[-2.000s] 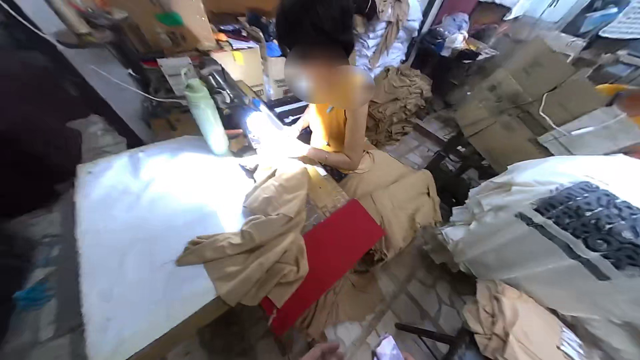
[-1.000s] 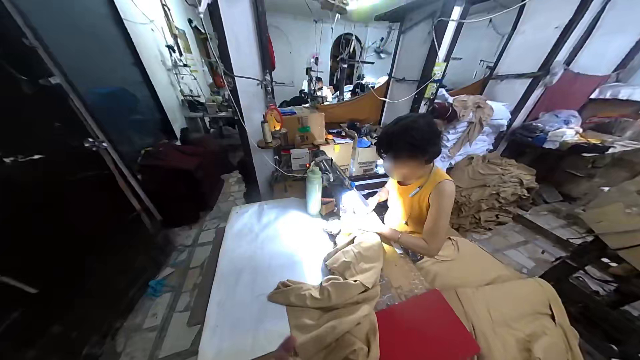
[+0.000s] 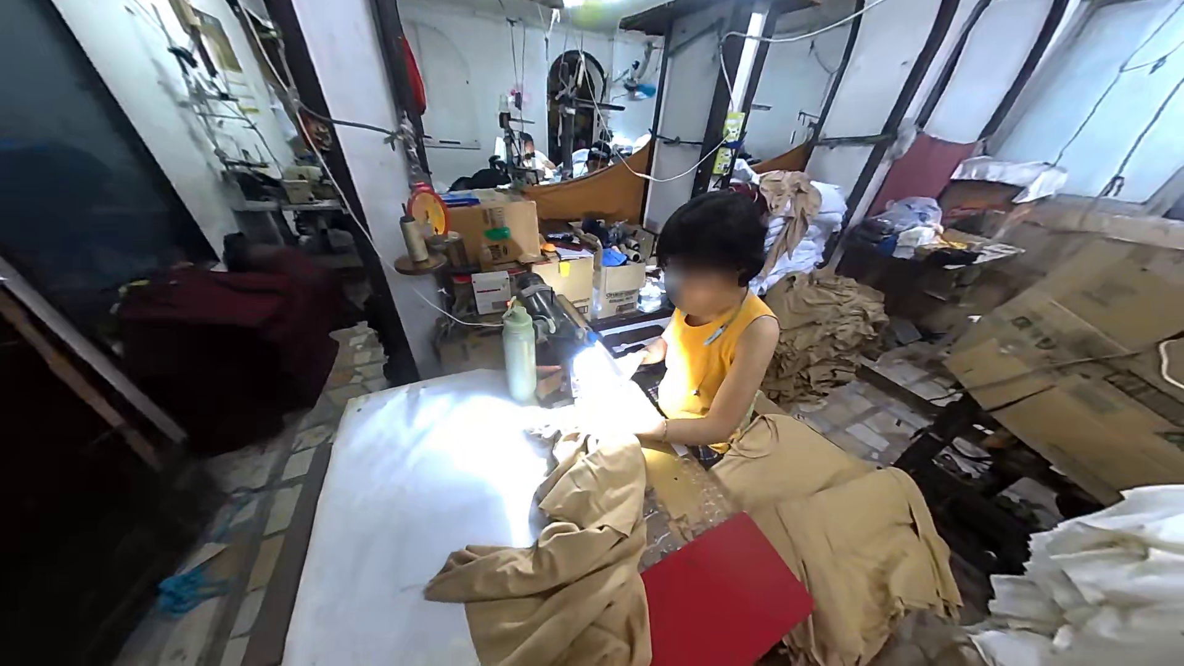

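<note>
Neither my left hand nor my right hand shows in the head view now. A white-topped work table (image 3: 398, 536) lies below me, with tan fabric (image 3: 573, 564) bunched over its right part. A red flat board (image 3: 726, 592) rests beside that fabric at the lower edge. Behind the table a person in a yellow sleeveless top (image 3: 717, 361) sits with both hands near a brightly lit sewing machine (image 3: 555, 310). Glare hides what those hands touch. A pale green bottle (image 3: 520, 356) stands upright at the table's back edge.
More tan cloth (image 3: 842, 518) drapes right of the red board. Stacked white fabric (image 3: 1101, 583) is at the lower right, below flattened cardboard boxes (image 3: 1082, 351). Dark maroon cloth (image 3: 222, 333) covers something at the left. Blue scraps (image 3: 185, 592) lie on the tiled floor.
The view has swung up and left. Fingers and a small pale object at the bottom edge two seconds ago are out of view now.
</note>
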